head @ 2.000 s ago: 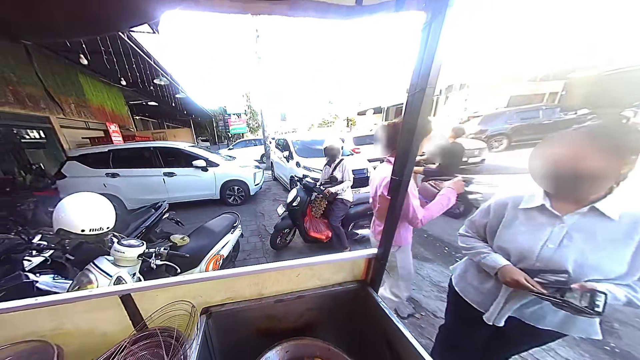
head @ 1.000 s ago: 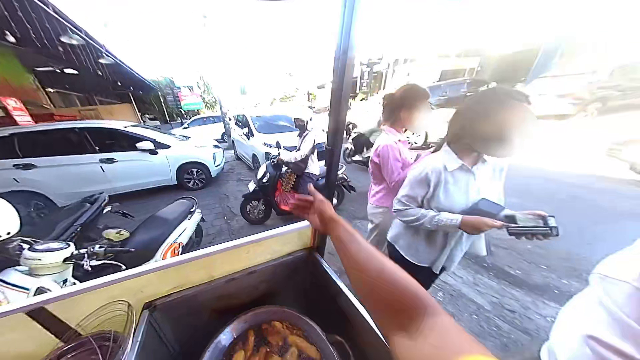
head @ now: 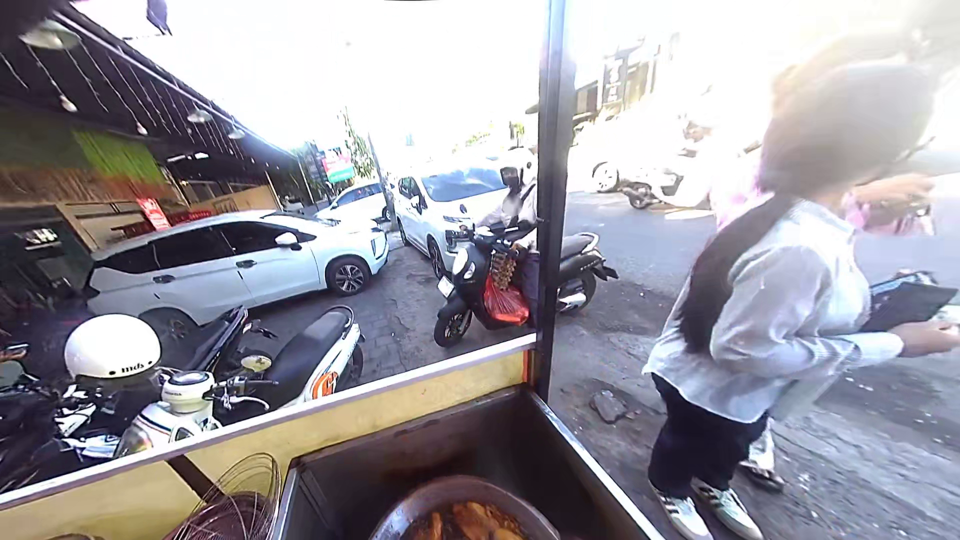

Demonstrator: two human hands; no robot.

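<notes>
Neither my left hand nor my right hand shows in the view now. At the bottom centre a round metal pan (head: 397, 513) holds browned pieces of food in dark oil, set within a deep, dark metal-walled well (head: 420, 450) of the stall. To its left, a wire strainer (head: 255, 487) leans over a reddish-brown round container, partly cut off by the lower edge.
A yellow ledge (head: 337, 409) and a black post (head: 551, 202) bound the stall. Beyond stand a parked scooter (head: 307, 352), a white car (head: 247, 262) and a rider's black scooter (head: 469, 277). At right, a person in a light shirt (head: 780, 315) holds a dark wallet-like item.
An outstretched bare arm seen one second ago has left the view. The person in the light shirt has turned away from the stall, and the person in pink is now mostly hidden behind.
</notes>
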